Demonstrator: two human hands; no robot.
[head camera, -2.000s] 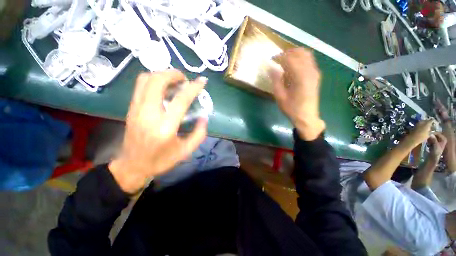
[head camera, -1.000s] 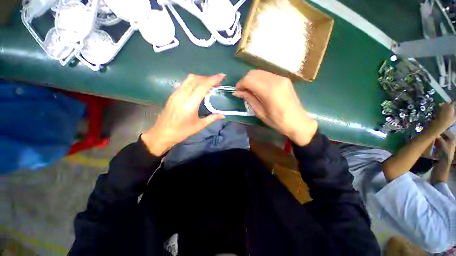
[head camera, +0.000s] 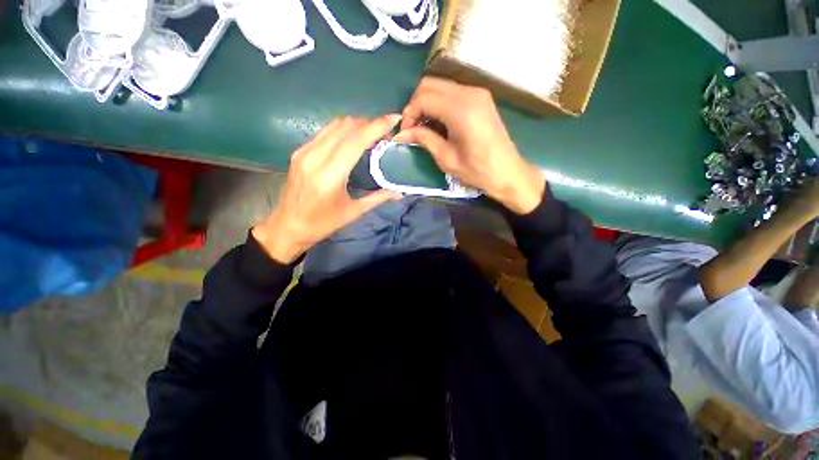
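A white looped plastic housing (head camera: 415, 190) is held over the near edge of the green bench, its open loop towards my left hand. My left hand (head camera: 328, 180) grips the loop's left end between thumb and fingertips. My right hand (head camera: 471, 139) has its thumb and fingers pinched at the loop's upper side and covers the part's right end. A pin in the right fingertips cannot be made out. An open cardboard box (head camera: 584, 76), packed with fine whitish pins (head camera: 512, 45), stands just beyond my right hand.
A pile of white housings (head camera: 162, 58) lies at the upper left of the green bench (head camera: 296, 99). A heap of small shiny metal parts (head camera: 750, 153) lies at the right, near another person's arm (head camera: 763, 243). Blue cloth (head camera: 67, 225) is at the left. A grey bar (head camera: 777, 54) is at the upper right.
Two seconds ago my right hand was at the box, apart from the left. Now both hands are together at the housing. Since one second ago, the right fingers have shifted along the loop's upper side.
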